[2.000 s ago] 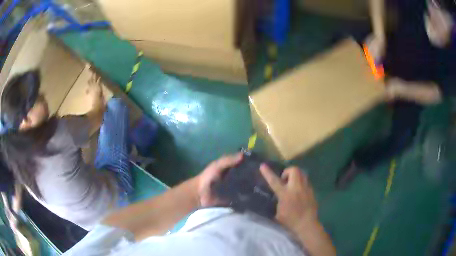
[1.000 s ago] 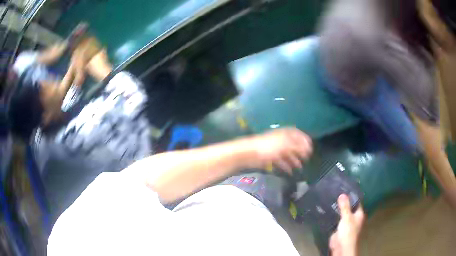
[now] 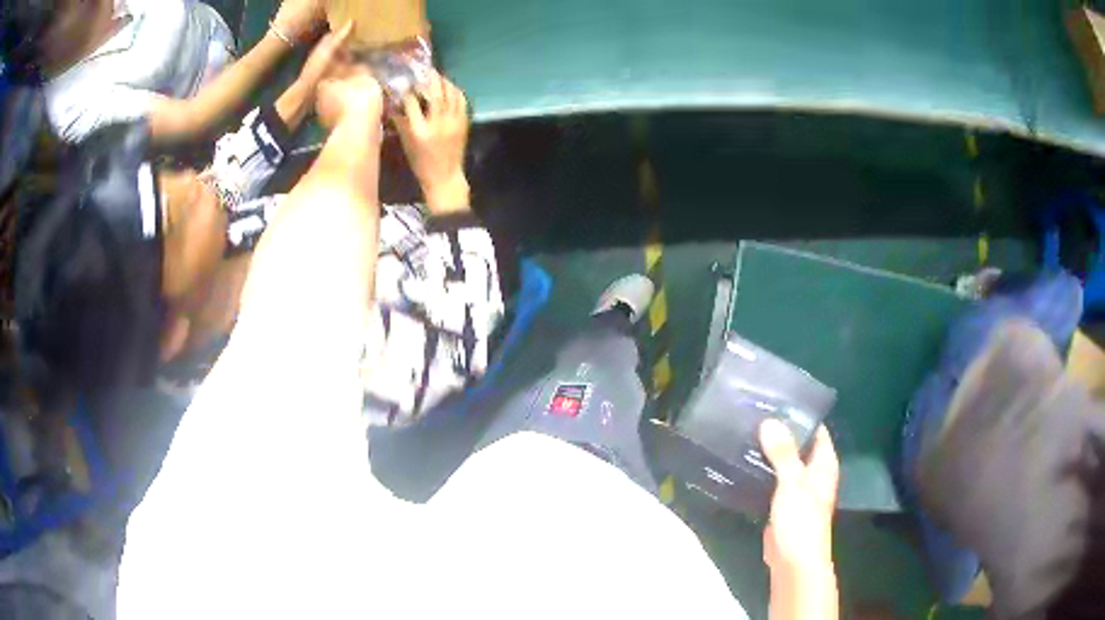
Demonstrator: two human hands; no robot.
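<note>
My right hand (image 3: 800, 478) is shut on a dark box (image 3: 757, 394) with small pale lettering, held low right of centre. Its thumb lies on the top face. A darker lettered part shows below the top face, either its side or a second box. My left hand (image 3: 351, 95) is stretched out to the upper left, beside a coworker's hands, at a shiny dark item (image 3: 394, 67) by a brown box (image 3: 385, 18). Its fingers are partly hidden, so I cannot tell whether it grips anything.
A green bench (image 3: 727, 55) with a curved edge spans the top. A person in a patterned top (image 3: 430, 315) sits at left, with another beyond. A lower green surface (image 3: 848, 327) lies behind the dark box. A person in grey (image 3: 1012, 436) is at right. Yellow-black tape crosses the floor.
The view has turned left. My left hand has left the middle and reached to the coworker's hands at upper left. My right hand still holds the dark box.
</note>
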